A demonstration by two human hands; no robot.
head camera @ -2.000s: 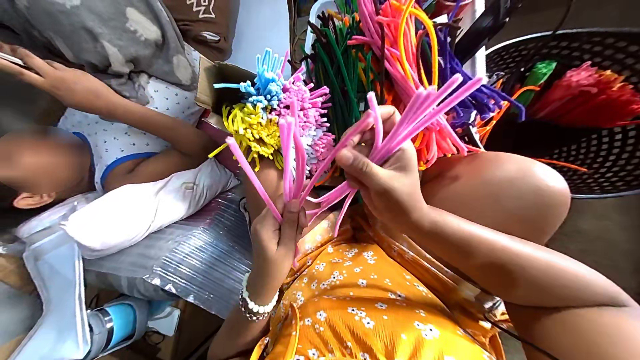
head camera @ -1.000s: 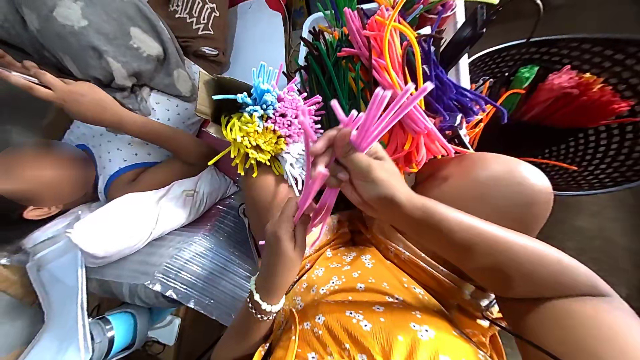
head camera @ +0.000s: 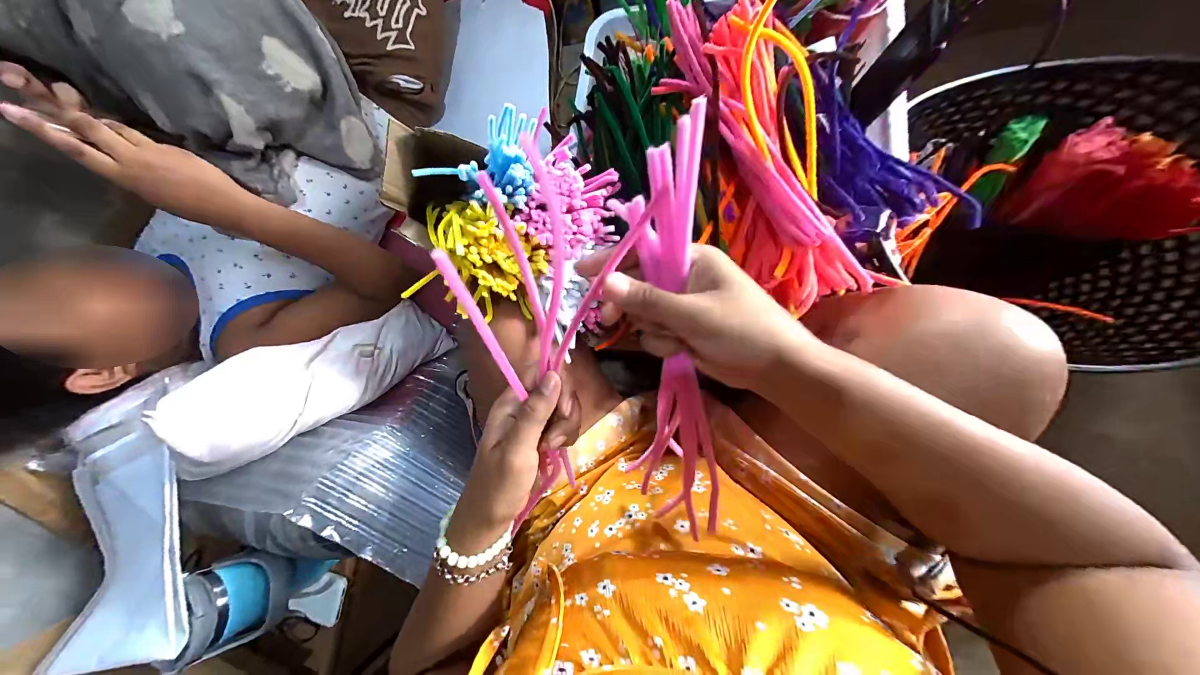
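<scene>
My left hand (head camera: 525, 441), with a beaded bracelet at its wrist, holds several pink pipe cleaners (head camera: 480, 323) that fan out upward. A thicker bunch of pink pipe cleaners (head camera: 667, 220) is gripped in my right hand (head camera: 698, 309), its lower ends spread over the orange flowered dress (head camera: 694, 581). The right fingertips are at one pink stem that leans over from the left hand's group; whether they pinch it is unclear. Just behind the hands, a cardboard box (head camera: 401, 169) holds yellow (head camera: 487, 253), light blue (head camera: 511, 169), light pink (head camera: 572, 202) and white pipe cleaners.
Long green (head camera: 637, 112), pink-orange (head camera: 787, 197) and purple pipe cleaners (head camera: 839, 150) lie beyond my right hand. A black perforated basket (head camera: 1125, 300) with red material stands at the right. Another person (head camera: 253, 225) lies at the left beside a white pillow (head camera: 300, 403).
The hands were close together one second ago and are now farther apart, each with pink stems. The right hand's bunch now stands more upright. The other person's hand has lifted.
</scene>
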